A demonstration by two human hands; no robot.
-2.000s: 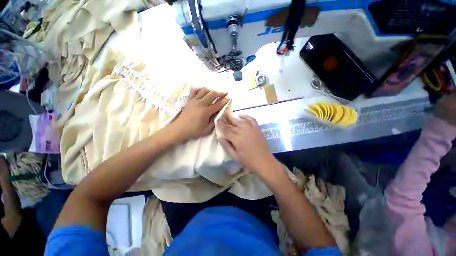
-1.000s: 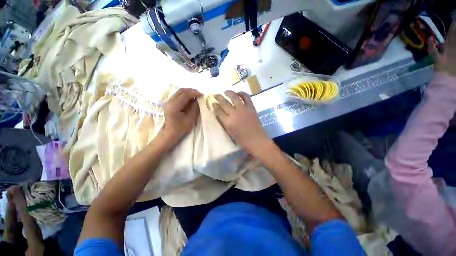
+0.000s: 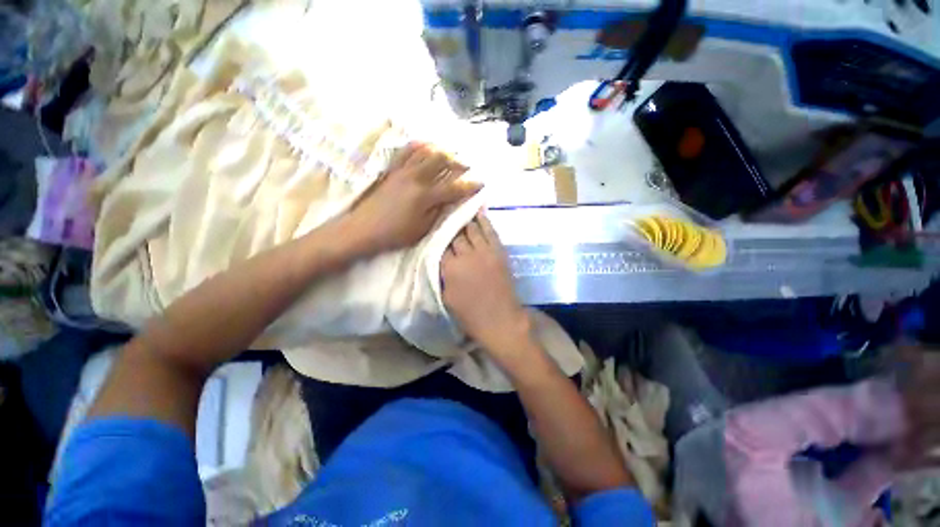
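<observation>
A wide cream garment panel (image 3: pixel 196 196) with a puckered gathered band (image 3: pixel 309 139) lies over the table left of the needle and hangs over its front edge. My left hand (image 3: pixel 412 201) lies on the cloth near the needle area, fingers pointing right. My right hand (image 3: pixel 479 278) holds the folded cream edge just below it, with its fingertips partly hidden by the fold. The white and blue sewing machine head (image 3: pixel 577 51) stands behind my hands. The presser foot area (image 3: pixel 505 108) is blurred, and the cloth edge lies in front of it.
Yellow discs (image 3: pixel 682 241) lie fanned by the ruler edge (image 3: pixel 618 270). A black box (image 3: pixel 701 149) and a dark upright rectangle (image 3: pixel 840 180) stand at the right, with coloured loops (image 3: pixel 879 211) beyond. A person's pink sleeve (image 3: pixel 814 432) is at lower right. More cream cloth is heaped below the table.
The view has shifted and turned. My hands have come closer together, with the left fingers now stretched across the cloth toward the fold. The person in pink has drawn the arm back from the table.
</observation>
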